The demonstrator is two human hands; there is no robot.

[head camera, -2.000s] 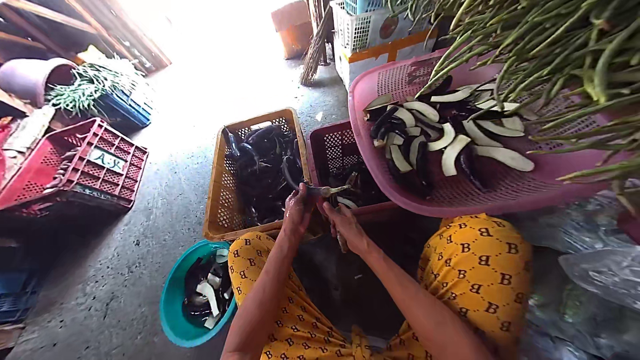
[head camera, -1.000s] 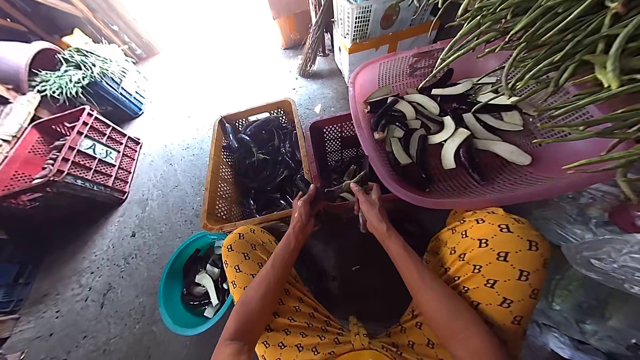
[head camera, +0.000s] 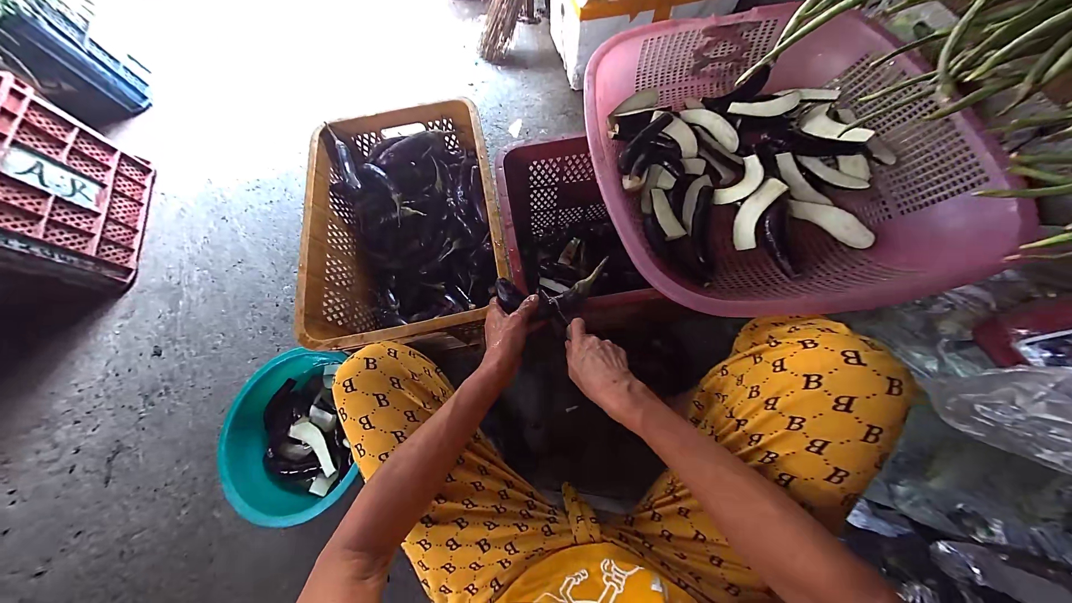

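My left hand (head camera: 508, 331) grips a dark purple eggplant (head camera: 511, 295) over the near edge of the maroon crate (head camera: 578, 172). The eggplant's green stem end (head camera: 584, 286) points up to the right. My right hand (head camera: 596, 362) is closed on a knife (head camera: 559, 313), mostly hidden, whose blade meets the eggplant beside the left fingers. Whole eggplants (head camera: 419, 218) fill the yellow-brown crate (head camera: 310, 285) on the left. Cut eggplant pieces (head camera: 758, 213) lie in the pink perforated basket (head camera: 946, 243) on the right, and more pieces (head camera: 314, 444) in the teal basin (head camera: 243, 473).
A red crate (head camera: 75, 188) with writing stands on the concrete floor (head camera: 167, 402) at far left, a dark blue crate (head camera: 75, 63) behind it. Long green beans (head camera: 997, 50) overhang the pink basket. A broom (head camera: 501, 29) and white box (head camera: 578, 38) are behind. Plastic bags (head camera: 1005, 410) lie at right.
Both hands remain together near the crates' front edge. A dark eggplant now shows clearly in my left hand, with the blade against it. The view has shifted somewhat.
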